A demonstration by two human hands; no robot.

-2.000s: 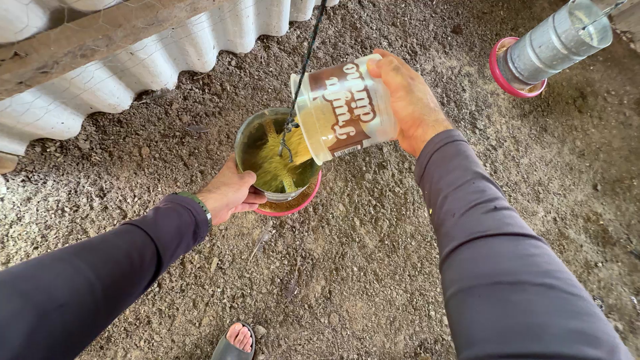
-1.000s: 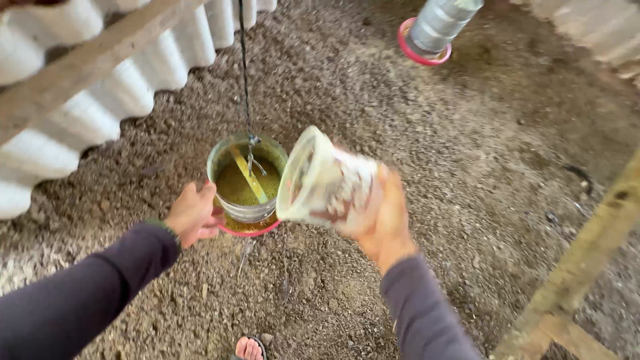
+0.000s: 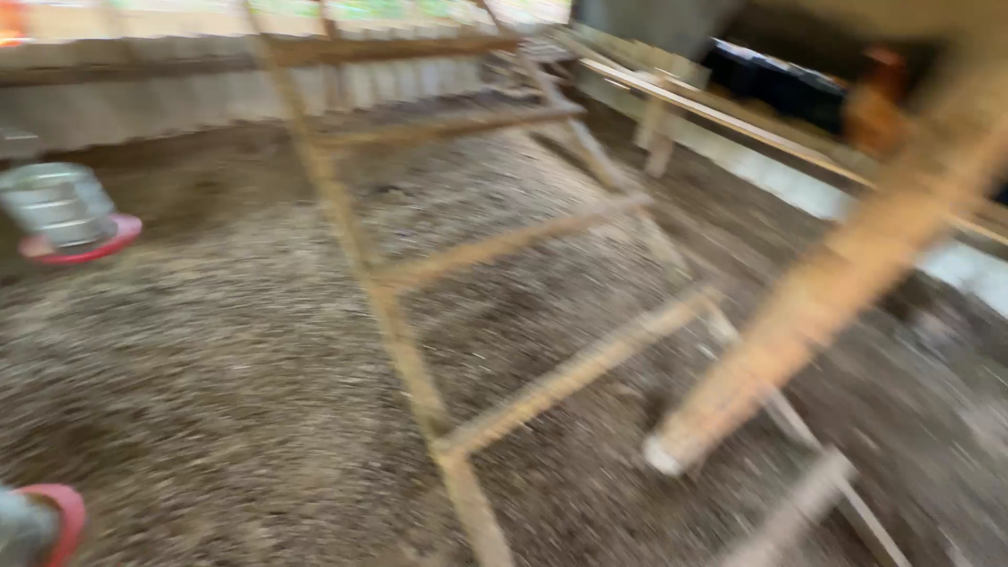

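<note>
Neither my left hand nor my right hand shows in the head view, and the plastic tub is out of sight too. At the left hangs or stands a galvanized metal poultry feeder with a red tray around its base. Part of another metal feeder with a red rim is cut off by the lower left corner. Motion blur hides the feeders' contents.
A wooden ladder-like perch frame spans the middle over the dirt floor. A thick wooden post slants at the right. Behind it run a timber rail and a brown hen. A corrugated wall lines the back.
The view has swung far to the right and up. Both hands and the plastic tub, seen at the feeder one second ago, have left the picture.
</note>
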